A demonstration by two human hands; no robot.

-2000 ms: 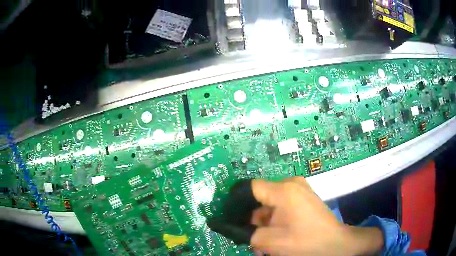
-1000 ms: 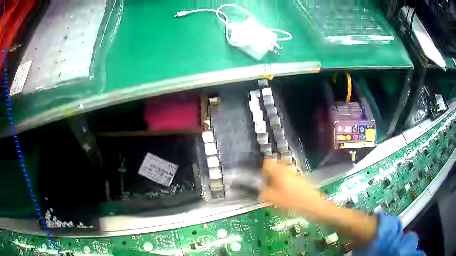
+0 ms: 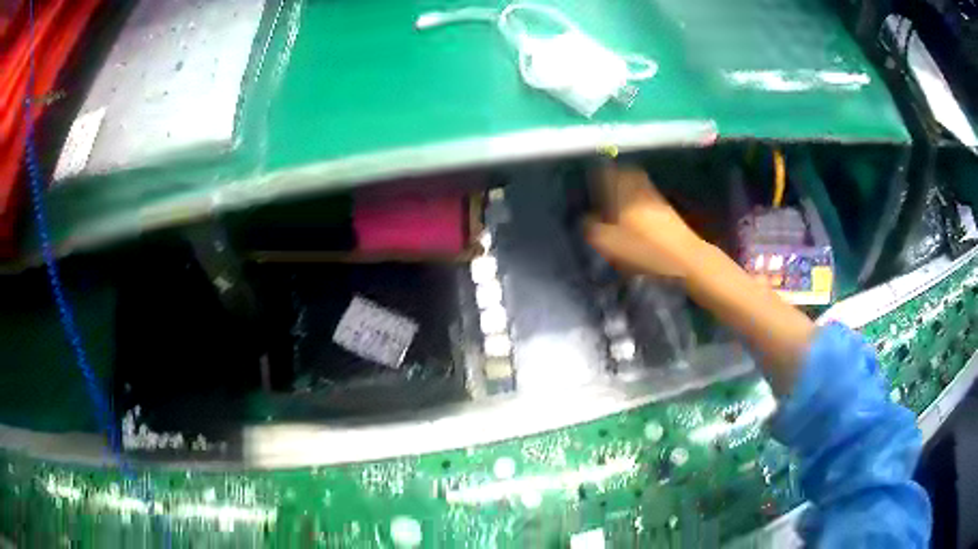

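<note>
My right hand point(image 3: 635, 223), with black coverings on the fingertips, reaches from the right over the component tray, near the back end of the right-hand rows. The fingers are blurred and it cannot be seen whether they hold anything. White-silver components point(image 3: 490, 306) stand in a row left of the hand. Other components point(image 3: 620, 341) show below it; my hand and forearm hide part of those rows. My left hand is out of the picture. Green circuit boards point(image 3: 429, 495) lie along the bottom of the view.
A black parts bin with a white label point(image 3: 375, 331) stands left of the tray. Small white pieces point(image 3: 150, 431) lie at far left. A lit dispenser point(image 3: 788, 257) is at right. A white adapter with cable point(image 3: 574, 70) lies on the green shelf point(image 3: 375, 97). A blue coiled cord point(image 3: 67, 311) hangs left.
The view has lifted from the boards to the tray and shelf. My right hand, earlier at a board with yellow tape, has moved up and back over the component rows.
</note>
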